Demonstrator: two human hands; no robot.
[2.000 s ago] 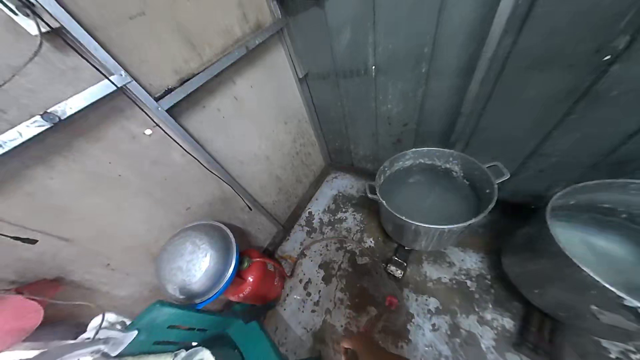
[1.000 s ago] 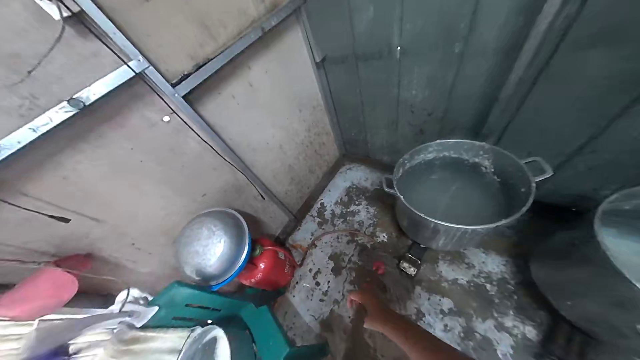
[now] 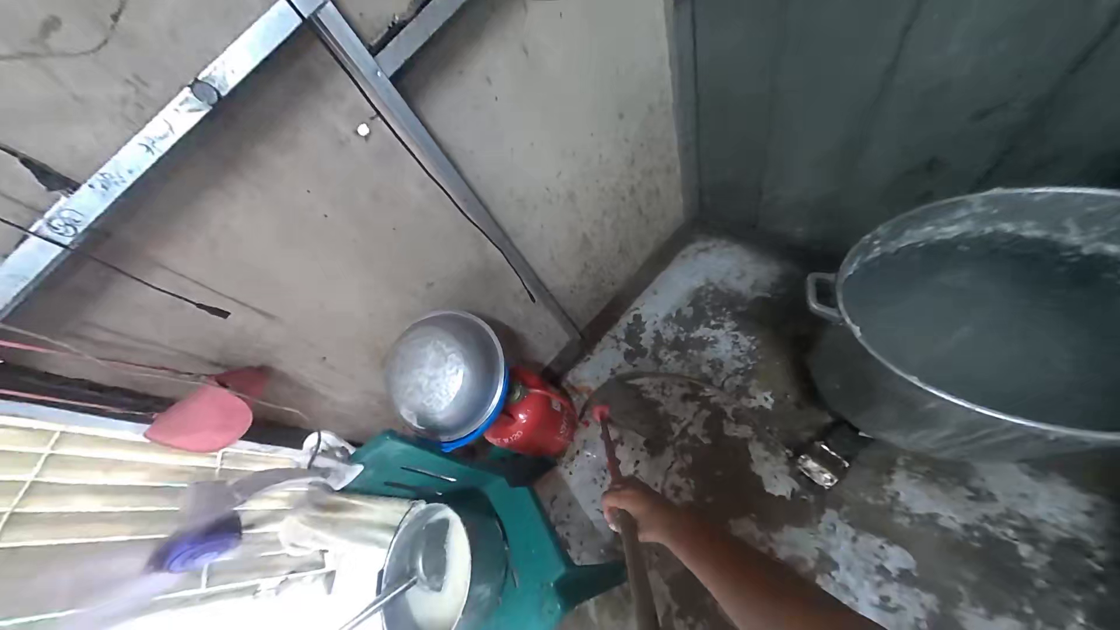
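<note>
My right hand reaches in from the lower right, its fingers closed around the shaft of a long-handled tool. The upper part of that tool is reddish and points toward the floor near a red gas cylinder. A dark rounded shape lies by its tip; whether it belongs to the tool I cannot tell. My left hand is out of view. To the right stands a large aluminium pot of cloudy liquid, with a small metal fitting at its base.
A metal bowl with a blue rim beneath it leans by the cylinder. A green plastic stool or stand bears a metal pot with a ladle. A thin hose crosses the worn floor. Pink cloth hangs at left.
My right hand, low at the edge two seconds ago, has come further into view with the long-handled tool. The view has shifted left, and the large pot now sits at the right edge.
</note>
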